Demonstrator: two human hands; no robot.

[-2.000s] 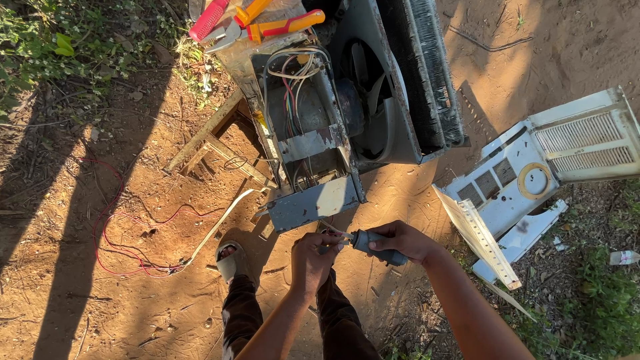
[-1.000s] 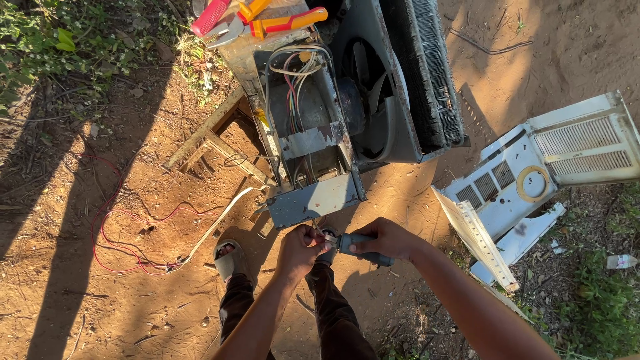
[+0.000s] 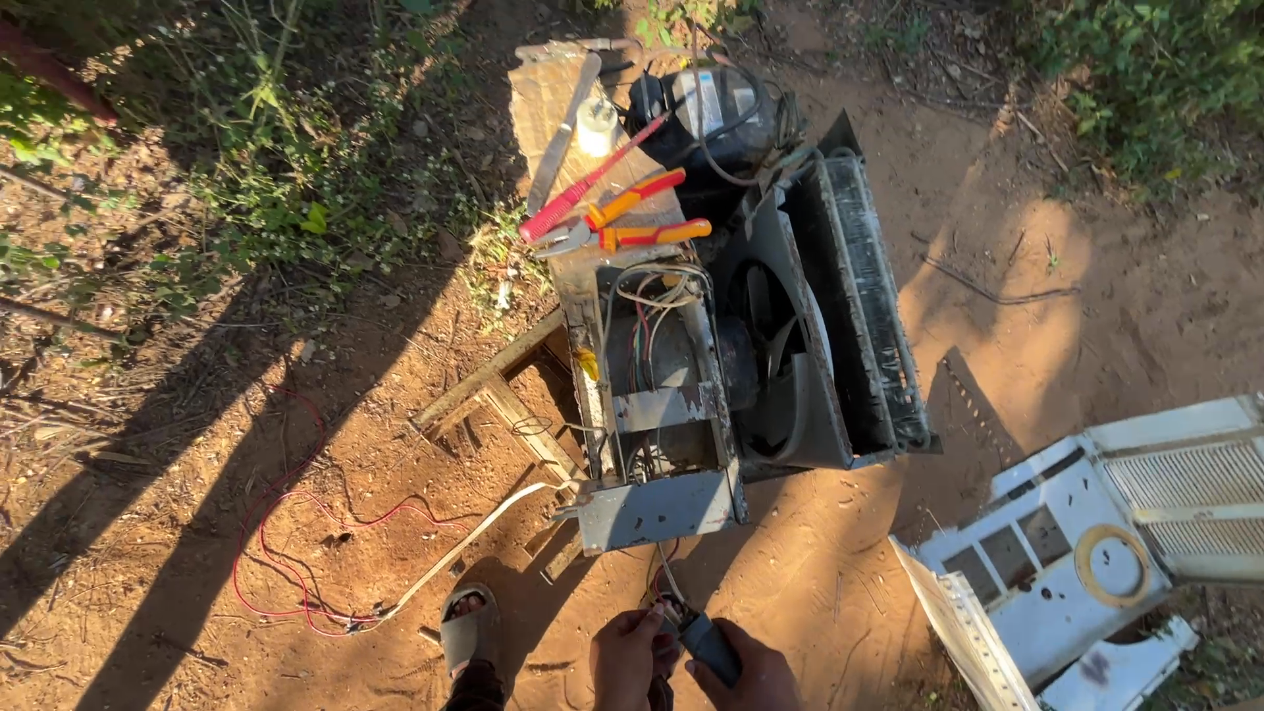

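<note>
My right hand (image 3: pixel 746 671) is closed around a dark grey cylindrical part (image 3: pixel 709 647) with wires at its upper end. The fingers of my left hand (image 3: pixel 630 647) pinch at that wired end; exactly what they grip is too small to tell. Thin wires (image 3: pixel 669 575) run from there up to the grey metal end plate (image 3: pixel 657 512) of an opened air conditioner chassis. Inside the chassis lie coloured wires (image 3: pixel 644 346). Beside it are a fan shroud (image 3: pixel 820 365) and a finned coil (image 3: pixel 874 306).
Cardboard (image 3: pixel 538 94) holds pliers with red-orange handles (image 3: pixel 632 234), a red-handled screwdriver (image 3: pixel 563 212), a knife (image 3: pixel 565 138) and a white container (image 3: pixel 596 126). A compressor (image 3: pixel 726 109) stands behind. A wooden frame (image 3: pixel 523 415), red wire (image 3: pixel 262 538) and white casing (image 3: pixel 1066 553) surround the unit.
The view has shifted, showing more of the compressor and cardboard at the top. Both hands stay together at the grey part and its wires.
</note>
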